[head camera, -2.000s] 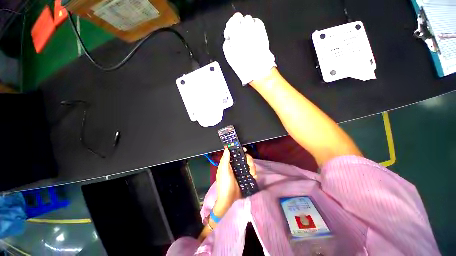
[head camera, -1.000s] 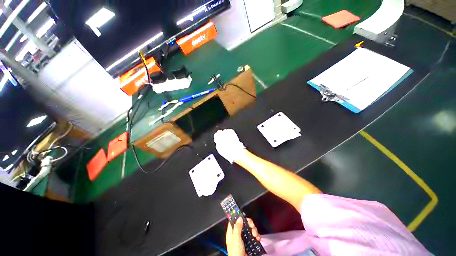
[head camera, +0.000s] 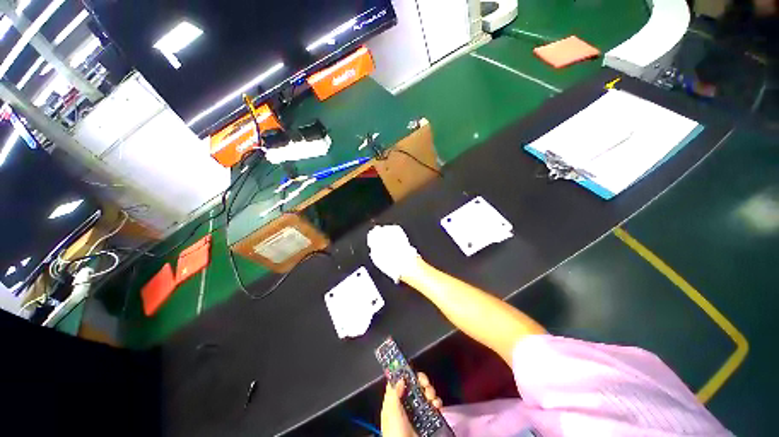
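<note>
My bare left hand (head camera: 399, 413) is at the bottom edge, partly cut off, and holds a black remote control (head camera: 412, 389) with its front end pointing up the table. My right hand (head camera: 392, 252), in a white glove, rests on the black table between two white set-top boxes. Its fingers look curled; whether anything is under them is hidden. One white box (head camera: 354, 303) lies left of the glove, with dark dots at its corners and a rounded lobe towards me. The other white box (head camera: 477, 225) lies to its right. Neither box touches the glove.
A clipboard with paper (head camera: 615, 141) lies at the right. A cardboard piece (head camera: 284, 245) stands along the table's back edge, with a black cable beside it. A small dark connector (head camera: 250, 393) lies at left. Behind are a power strip (head camera: 297, 148), orange cartons (head camera: 342, 74) and a dark TV (head camera: 231, 51).
The view has tilted up from the table to show the bench and TV. My left hand still holds the remote, and the gloved hand stays between the two boxes.
</note>
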